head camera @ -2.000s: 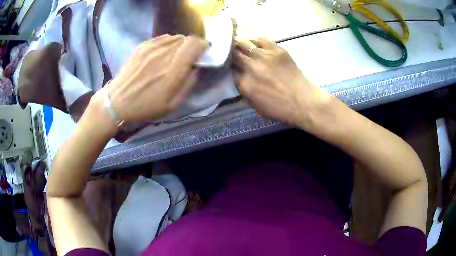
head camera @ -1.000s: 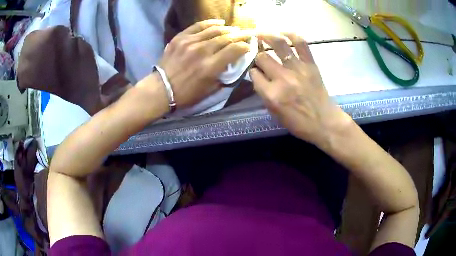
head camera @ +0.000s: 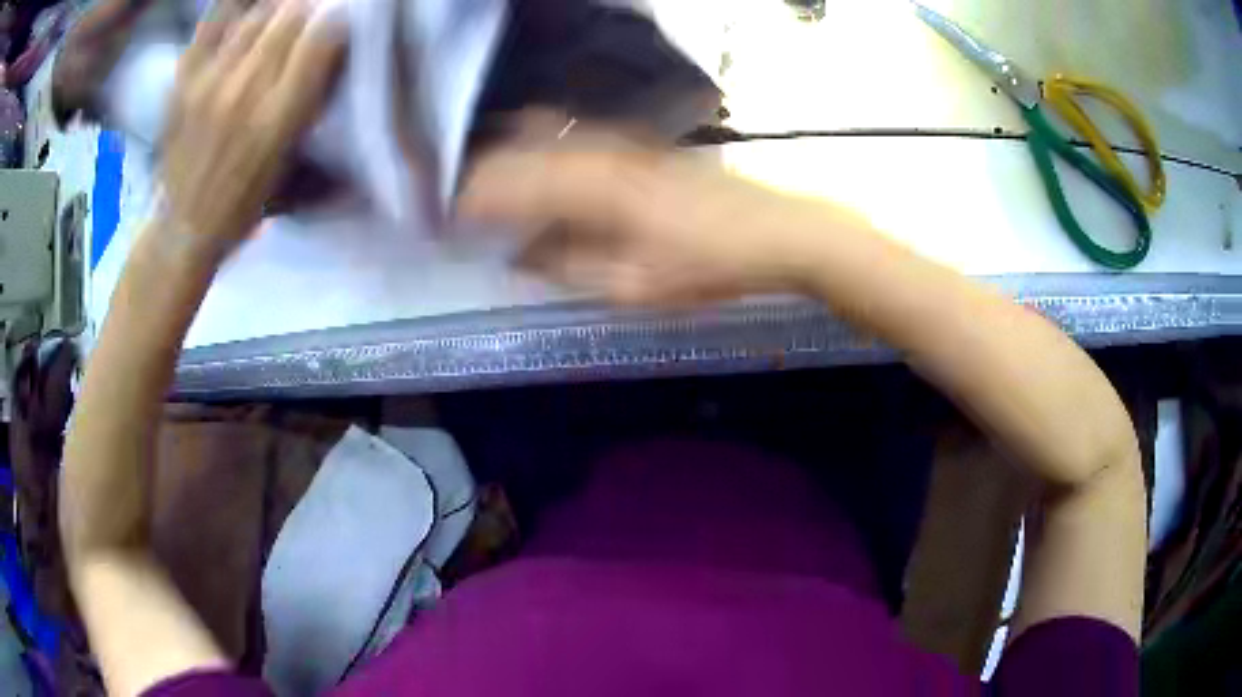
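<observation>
The brown and pale grey-white garment (head camera: 409, 82) is bunched at the upper left of the white table, blurred by motion. My left hand (head camera: 245, 116) lies over the garment's left part, fingers pointing up; whether it grips the cloth is hidden by blur. My right hand (head camera: 599, 211) is at the garment's lower right edge, strongly blurred, with its fingers pointing left; its grip cannot be made out. A dark brown part of the garment (head camera: 593, 75) spreads above my right hand.
Scissors with green and yellow handles (head camera: 1056, 150) lie at the upper right of the table (head camera: 872, 191). A measuring tape (head camera: 545, 350) runs along the front edge. A pale rounded garment part (head camera: 347, 545) hangs left of the lap, beside brown cloth (head camera: 204, 504).
The garment has moved left and bunched up. Both hands have moved left and apart, away from the bright lamp spot. The small pale curved piece between the fingers no longer shows.
</observation>
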